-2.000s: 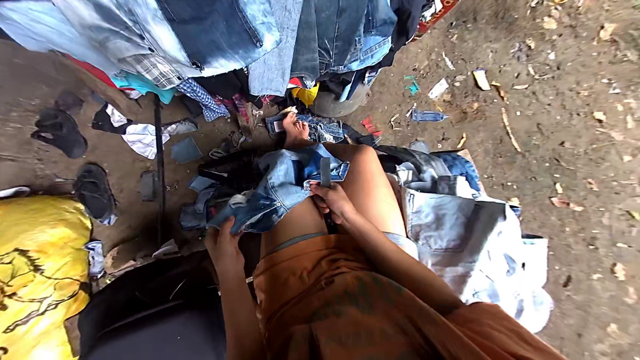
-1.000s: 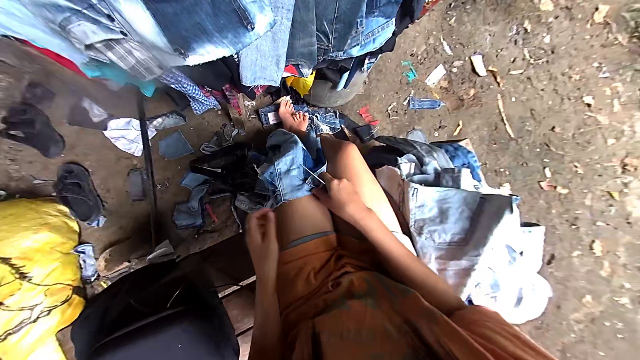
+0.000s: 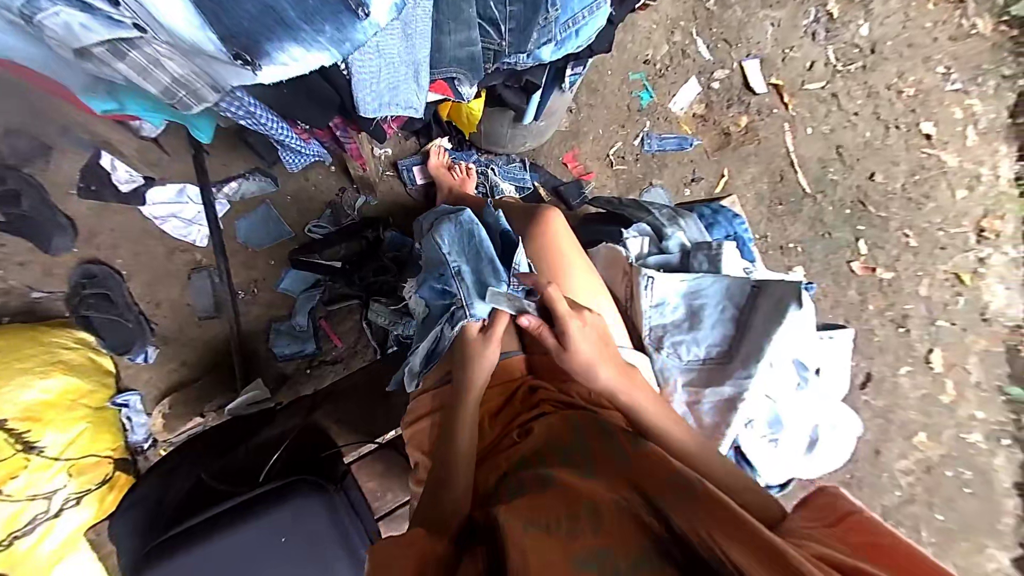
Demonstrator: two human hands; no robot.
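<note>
A piece of light blue denim (image 3: 460,256) hangs over my raised leg. My left hand (image 3: 478,348) pinches its lower edge near my lap. In my right hand (image 3: 572,332), fingers curled, is a small flat grey blade or strip (image 3: 510,302), which reaches left to the denim beside my left fingertips. Whether it is a knife blade cannot be told. The right hand's lower fingers are partly hidden.
Piled jeans and shirts (image 3: 320,32) lie ahead. Folded denim (image 3: 704,320) is at the right. Dark shoes (image 3: 108,308), a thin dark pole (image 3: 214,256), a yellow sack (image 3: 56,432) and a black bag (image 3: 256,520) are on the left. Scraps litter the dirt.
My left hand, apart from the cloth a second ago, has moved up and right to grip the denim. The grey strip shows more plainly in my right hand.
</note>
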